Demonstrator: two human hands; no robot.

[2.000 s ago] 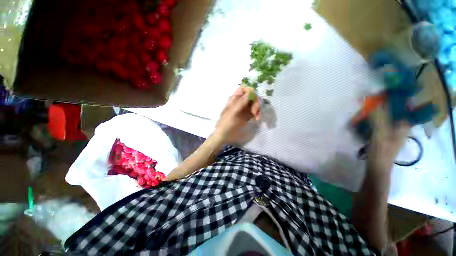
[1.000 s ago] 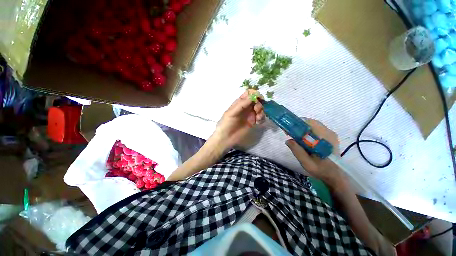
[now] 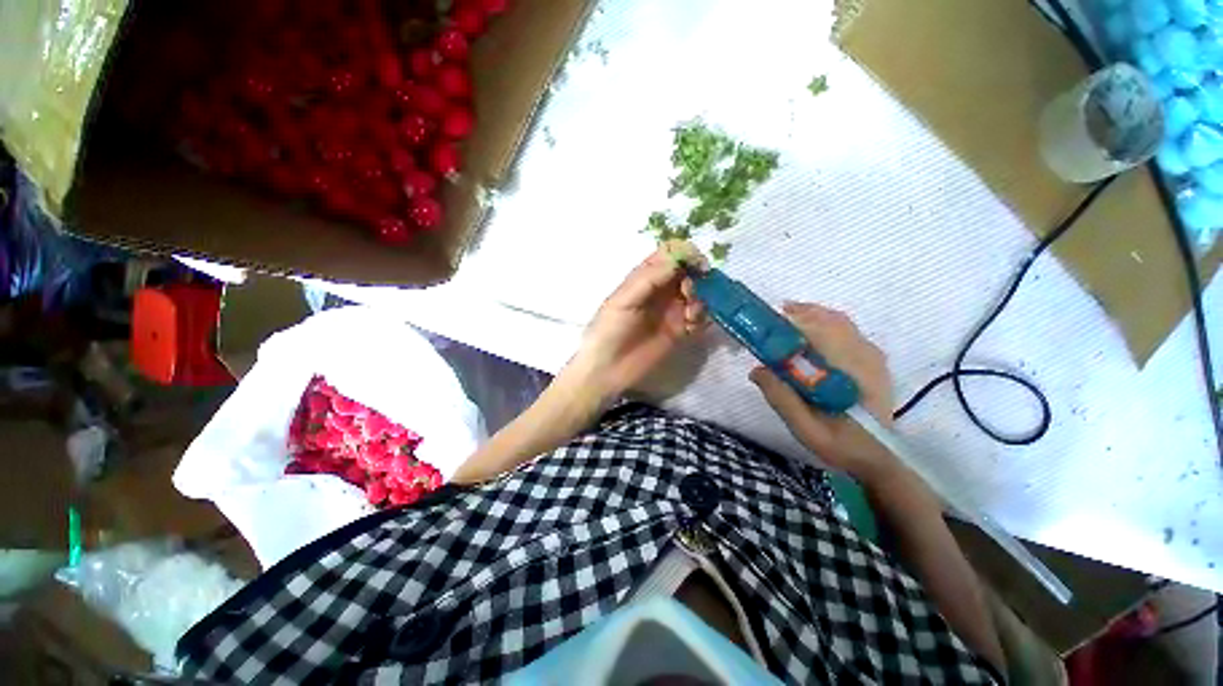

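My left hand [image 3: 647, 311] holds a small green calyx [image 3: 680, 255] at its fingertips, above the white table sheet. Whether a red head is also in these fingers cannot be seen. My right hand [image 3: 834, 391] holds the teal glue gun [image 3: 751, 322], its front end at my left fingertips. A long whitish glue stick [image 3: 959, 503] sticks out of the back of the gun. A loose pile of green calyxes [image 3: 718, 172] lies just beyond my left hand.
A cardboard carton [image 3: 268, 255] of red heads stands at the upper left. A white sack [image 3: 248, 402] with pinkish-red pieces is beside my lap. A whitish round holder [image 3: 1073, 134] stands on a cardboard sheet [image 3: 966, 94] at right. The black cord [image 3: 993, 315] loops on the table. Light-blue balls [image 3: 1187, 81] lie beyond.
My right hand has brought the glue gun from the right side of the table to my left fingertips. Since one second ago the gun has shifted slightly left. My left hand has stayed nearly in place.
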